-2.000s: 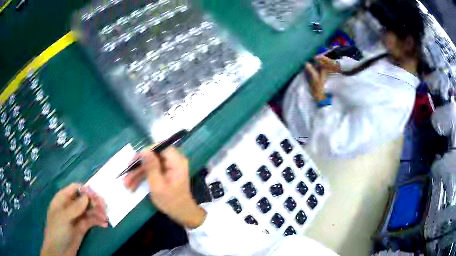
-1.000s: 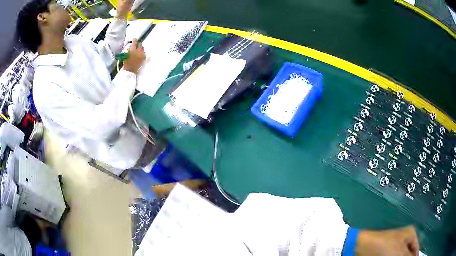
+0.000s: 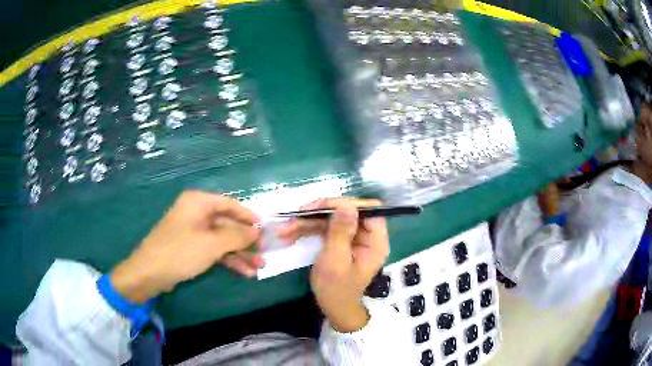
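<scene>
My left hand (image 3: pixel 204 239), with a blue band on the wrist, is over the left edge of a white card (image 3: pixel 289 261). Its fingertips are bent together; whether they hold a small part is too blurred to tell. My right hand (image 3: pixel 350 261) is closed on black tweezers (image 3: pixel 389 211) like a pen. The tweezer tip points left, close to the left fingertips; nothing can be made out at it. A pale sticker sheet (image 3: pixel 307 190) lies flat behind the card, partly covered by it and the hands.
A clear blister tray (image 3: pixel 193 154) with rows of small parts lies at the left. Shiny stacked trays (image 3: pixel 450 100) stand right of centre, with another tray (image 3: pixel 547 71) beyond. A white tray of black parts (image 3: pixel 457 275) is at the bench edge. A person in white (image 3: pixel 572 243) sits at the right.
The view swung left to a blue box and another worker, then back to the work. Both hands are again at the white card, with the tweezers now lying nearly level.
</scene>
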